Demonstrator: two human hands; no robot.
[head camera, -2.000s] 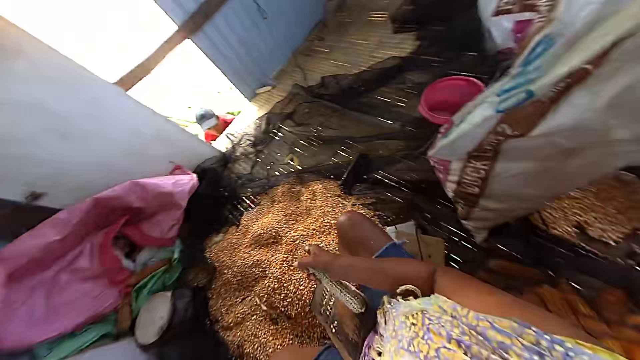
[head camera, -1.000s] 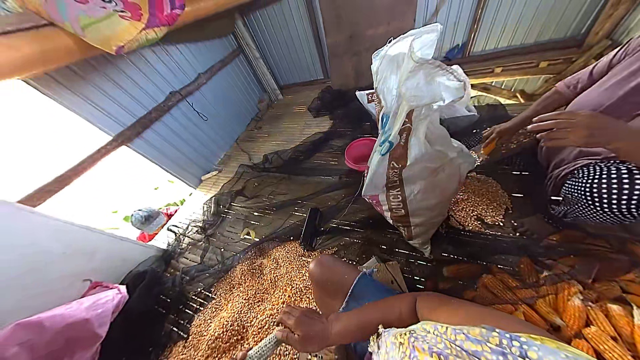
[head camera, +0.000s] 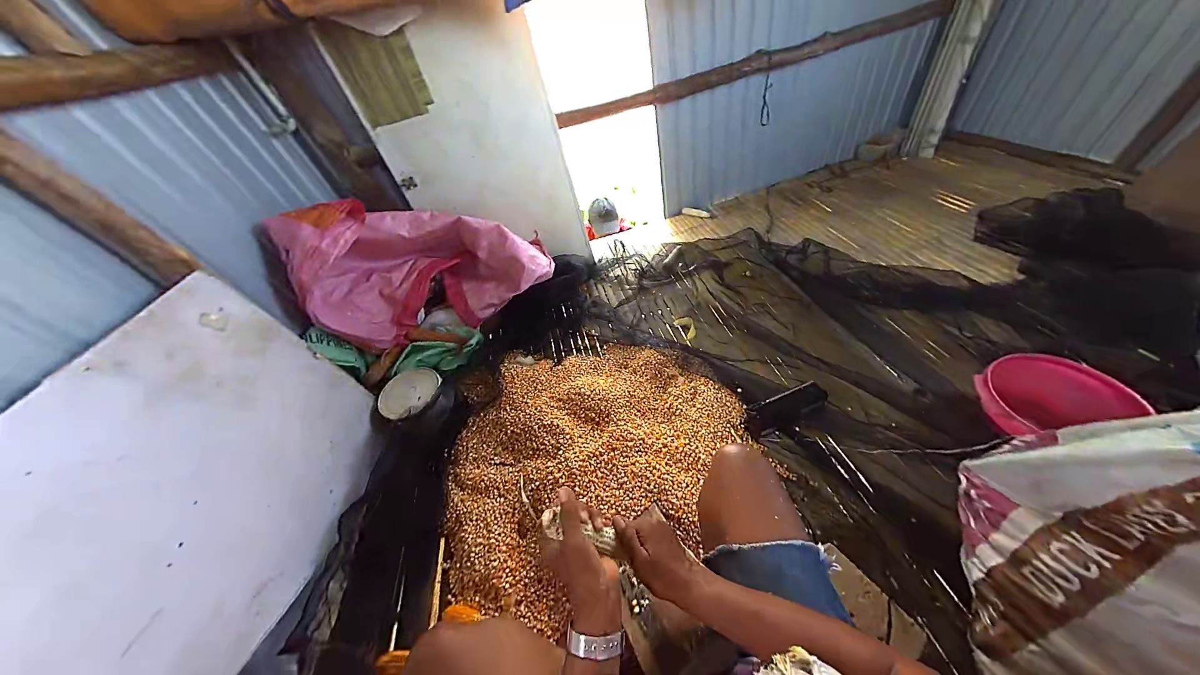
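Between my knees, my left hand (head camera: 577, 553) grips a pale corn cob (head camera: 600, 536), most of its visible kernels gone. My right hand (head camera: 656, 553) closes on the cob's right end, its fingers touching it. A metal-banded watch is on my left wrist. Under and beyond both hands spreads a large heap of loose corn kernels (head camera: 600, 412) on black netting. A bit of orange corn (head camera: 459, 614) shows beside my left knee.
A pink sack (head camera: 375, 272) and a round lid (head camera: 409, 394) lie left of the heap. At right stand a pink basin (head camera: 1059, 394) and a printed woven sack (head camera: 1078, 553). A person in a cap (head camera: 605, 217) is outside the doorway. A white board (head camera: 178, 478) leans left.
The view has swung left from the co-worker and the orange cobs. My left hand, mostly out of view a second ago, now shows on the cob beside my right hand.
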